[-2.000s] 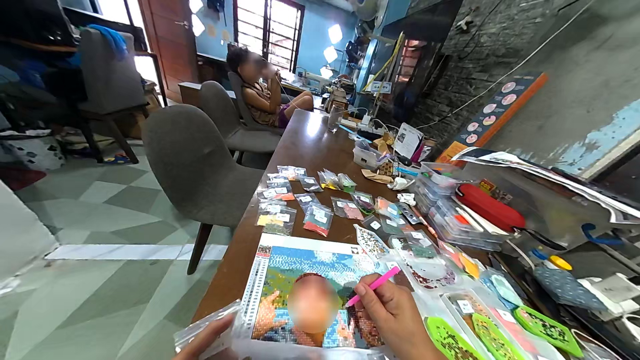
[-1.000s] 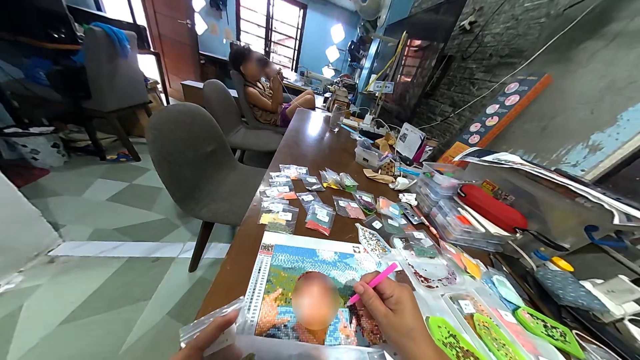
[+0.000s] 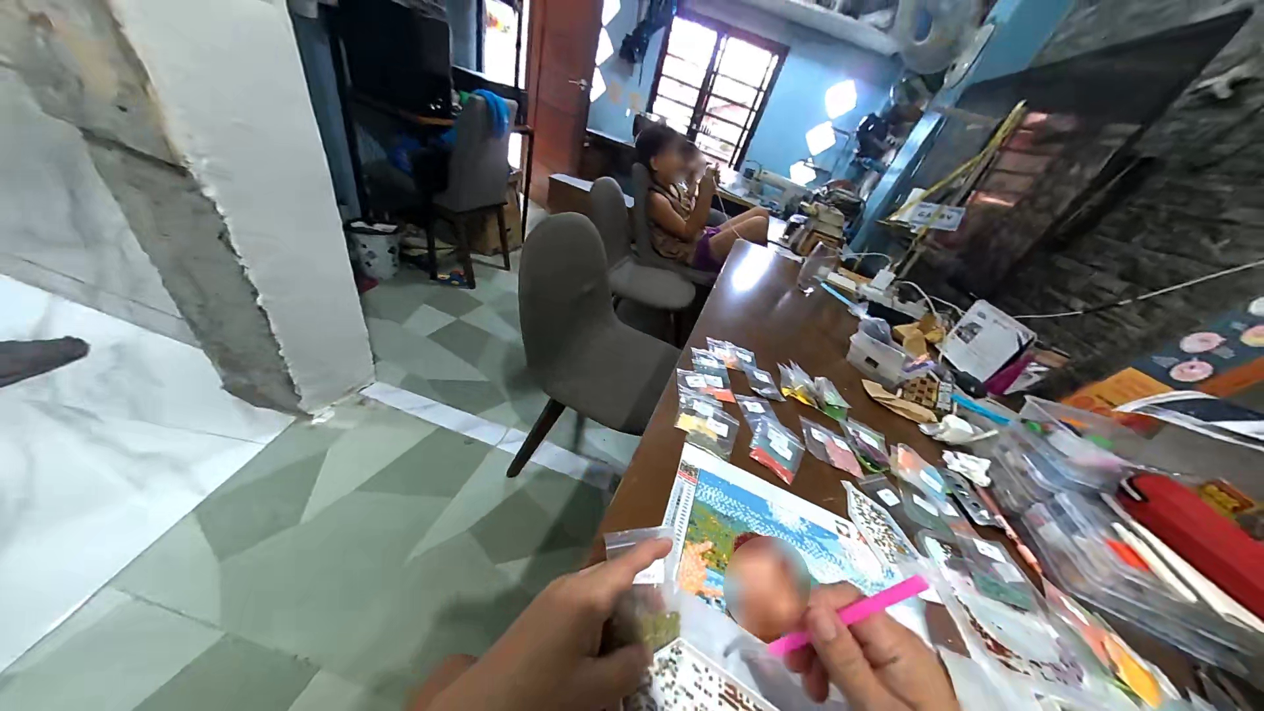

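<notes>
My left hand [image 3: 583, 632] holds a small clear zip bag [image 3: 647, 612] with olive-green beads low in it, tilted above a white tray [image 3: 706, 681] of scattered small beads. My right hand [image 3: 869, 647] grips a pink applicator pen [image 3: 859, 614] between thumb and fingers, to the right of the bag. Behind both hands lies a partly covered diamond painting canvas [image 3: 770, 504], its picture showing blue sky, green and a blurred face. Several zip bags of coloured beads [image 3: 775, 449] lie beyond the canvas. A white tray with dark red beads [image 3: 1017, 632] is at the right.
The brown table [image 3: 750, 306] runs away from me. Clear plastic boxes [image 3: 1076, 513] and a red case [image 3: 1195, 543] stand along its right side. A grey chair [image 3: 592, 336] is at its left edge. A person [image 3: 681, 197] sits farther back, beside the table.
The view has swung to the left. My left hand and its bag have come in over a bead tray near the canvas's lower edge. The pink pen remains in my right hand.
</notes>
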